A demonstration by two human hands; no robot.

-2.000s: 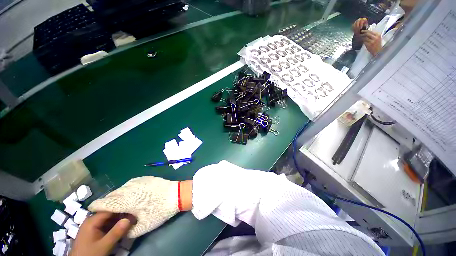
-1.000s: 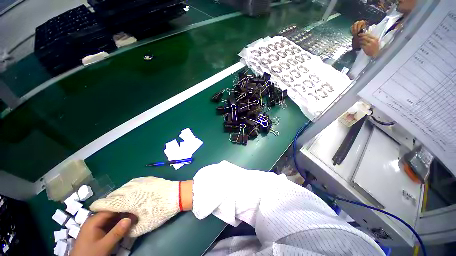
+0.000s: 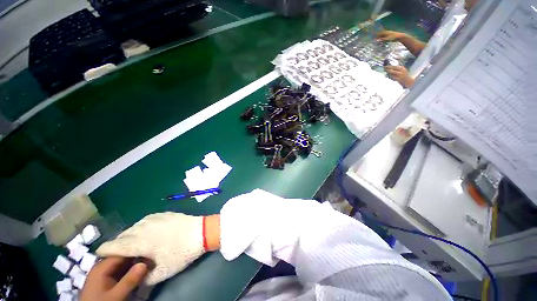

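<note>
My right hand (image 3: pixel 159 247), in a cream knit glove with a red cuff, meets my bare left hand (image 3: pixel 112 280) at the lower left. The left fingers are curled with the thumb bent in. The fingertips of both hands are together over a small dark gap. Whatever they may hold is hidden. The left hand is cut off by the bottom edge. A loose pile of small white pads (image 3: pixel 78 251) lies left of the hands on the green bench (image 3: pixel 194 229).
Pale blocks (image 3: pixel 70 218) lie behind the pads. White papers (image 3: pixel 207 175) and a blue pen (image 3: pixel 194 193) lie mid-bench. Binder clips (image 3: pixel 282 126) are heaped beside a white sheet with ring-shaped parts (image 3: pixel 335 76). Black trays (image 3: pixel 73 50) stand across the line. Another person's hands (image 3: pixel 400 74) show upper right.
The view has shifted slightly, moving the scene a little left. My hands stay together in much the same pose. The other person's hands have moved apart and lower, over the parts there.
</note>
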